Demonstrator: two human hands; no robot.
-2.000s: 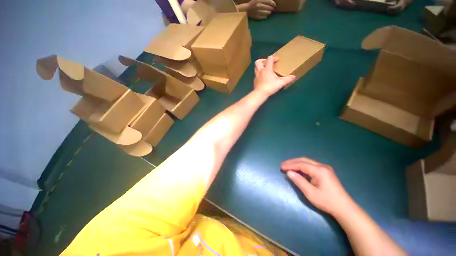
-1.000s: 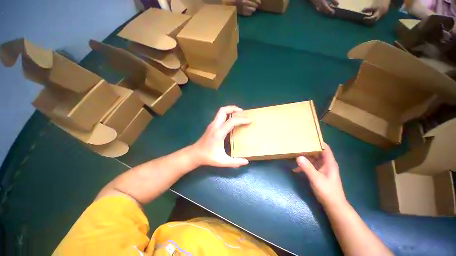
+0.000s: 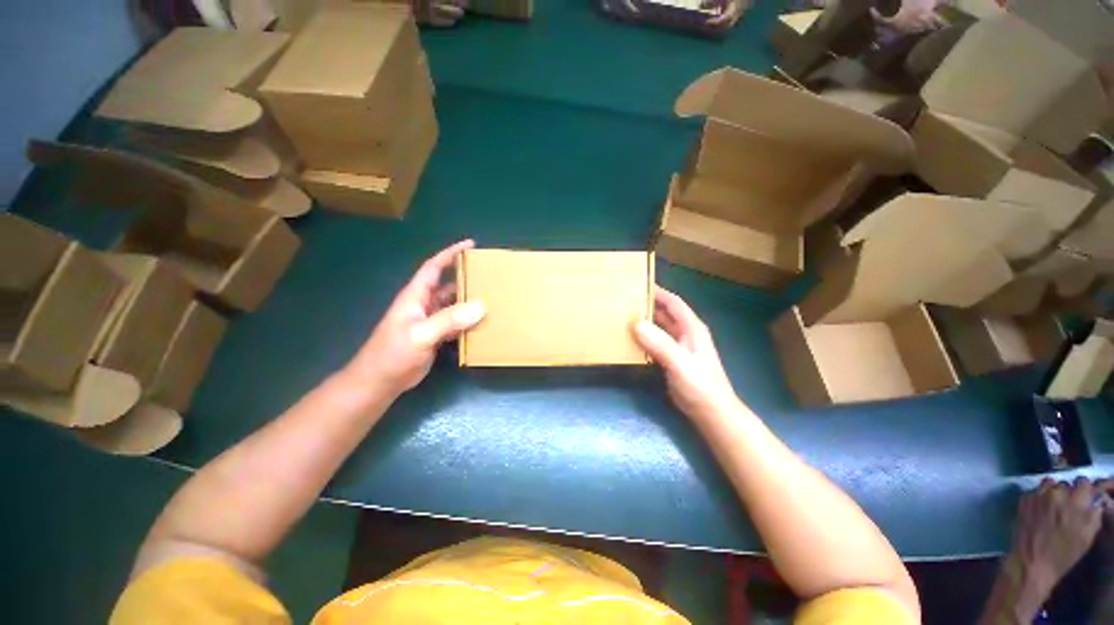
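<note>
A closed brown mailer box [image 3: 558,308] is held level in front of me, above or on the green table; I cannot tell whether it touches. My left hand [image 3: 422,324] grips its left end, thumb on the top face. My right hand [image 3: 680,350] grips its right end, thumb near the top's front right corner. The fingers under and behind the box are mostly hidden.
Closed stacked boxes [image 3: 348,110] and open boxes [image 3: 220,244] stand at the left. Open boxes with raised lids [image 3: 745,183] cluster at the right. Another person's hands [image 3: 1060,523] are at the lower right; more hands show along the top.
The box was first under my left hand, farther off. It came towards me, both hands took its ends, and it now sits squarer to me. The view has swung right.
</note>
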